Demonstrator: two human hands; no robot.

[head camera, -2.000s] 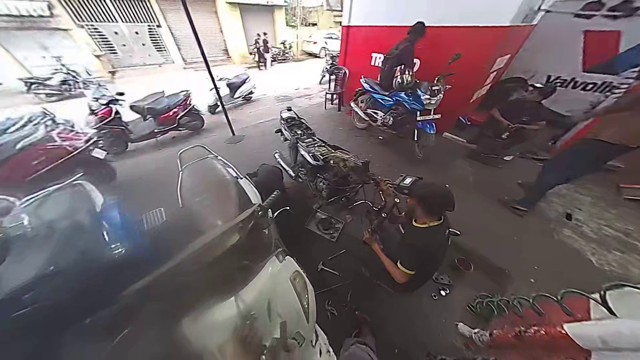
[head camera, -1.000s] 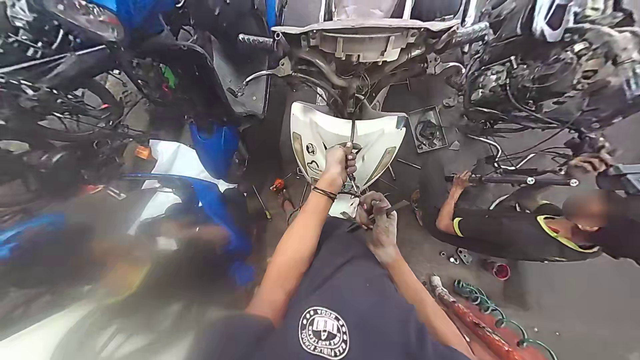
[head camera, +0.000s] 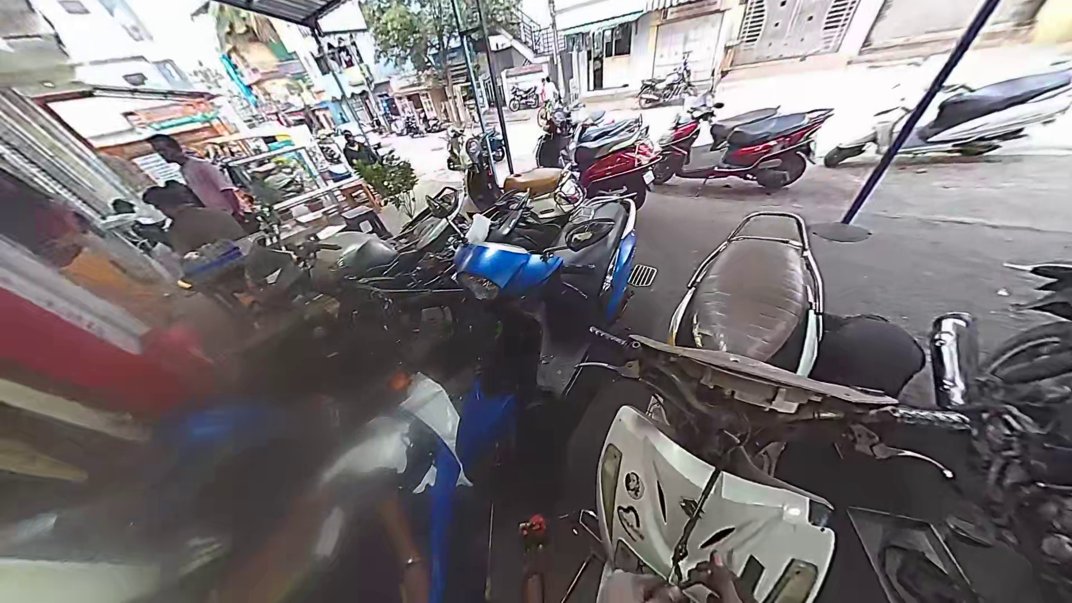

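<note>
A white scooter front panel [head camera: 745, 511] with stickers and slots stands at the bottom right, below a scooter's handlebar assembly [head camera: 758, 377]. A dark cable or rod [head camera: 697, 523] runs down across it. At the bottom edge my left hand [head camera: 641, 588] is only partly in view, by the cable's lower end; its grip is hidden. My right hand [head camera: 718, 579] is just right of that end, fingers bent and close to it, mostly cut off by the frame. Whether either hand holds the cable cannot be told.
Behind the handlebar is a brown scooter seat [head camera: 749, 293] with a chrome rail. A blue scooter [head camera: 511, 272] and other bikes crowd the left. A tray [head camera: 909, 553] lies at the lower right. A person [head camera: 205, 180] is at the far left, and a slanted pole [head camera: 917, 117] rises at the right.
The view has swung up and left toward the street. My hands, fully shown at the cable one second ago, now show only in part at the bottom edge.
</note>
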